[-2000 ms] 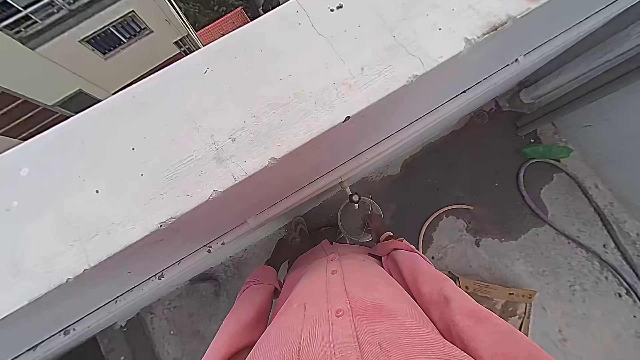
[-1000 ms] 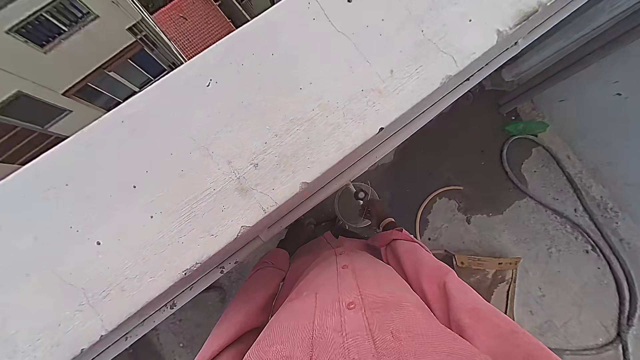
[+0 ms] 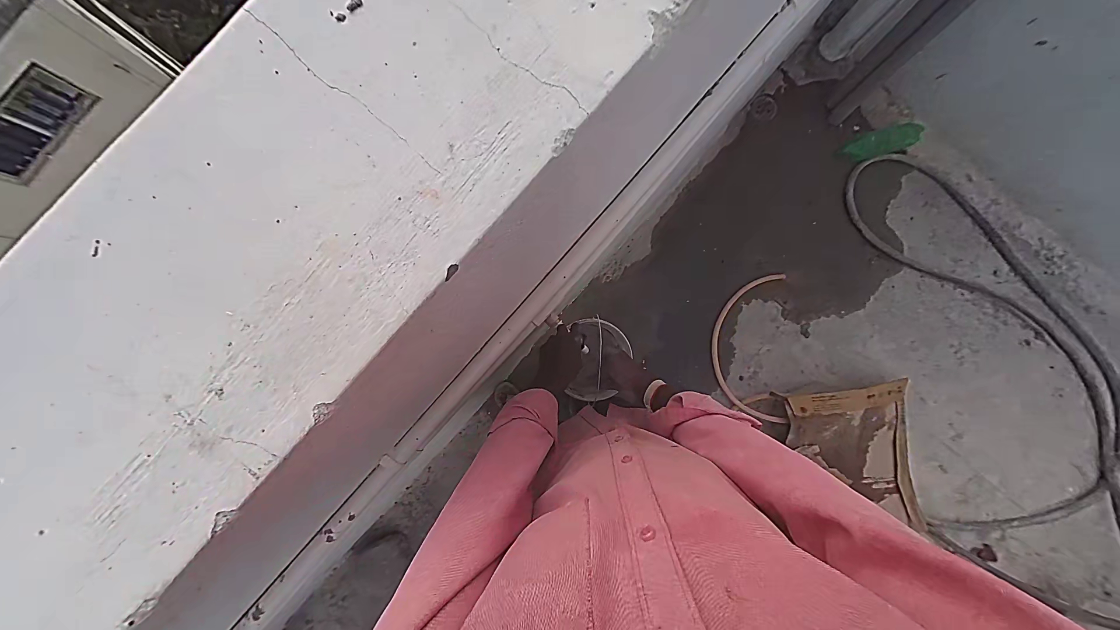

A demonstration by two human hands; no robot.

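Observation:
A round bucket-like container (image 3: 617, 331) with a thin wire handle (image 3: 599, 350) stands low against the wall, just beyond the pink shirt. My left hand (image 3: 558, 360) is at its left side, close to a small tap or pipe fitting (image 3: 553, 322) on the wall pipe. My right hand (image 3: 626, 372), with a light band at the wrist, is at the container's right side. Both hands are dark and small in the view, so their fingers and any grip cannot be made out. The container's inside is mostly hidden.
A broad white parapet (image 3: 262, 219) fills the left, with a pipe (image 3: 490, 359) along its foot. Wet floor (image 3: 717, 236) lies ahead. To the right are a short curved hose (image 3: 719, 341), a torn sack (image 3: 853, 437), a long grey hose (image 3: 1006, 297) and a green plastic item (image 3: 885, 140).
My left hand, low beside the shirt a second ago, has moved up to the container's left side by the fitting. The right hand stays at the container's right side.

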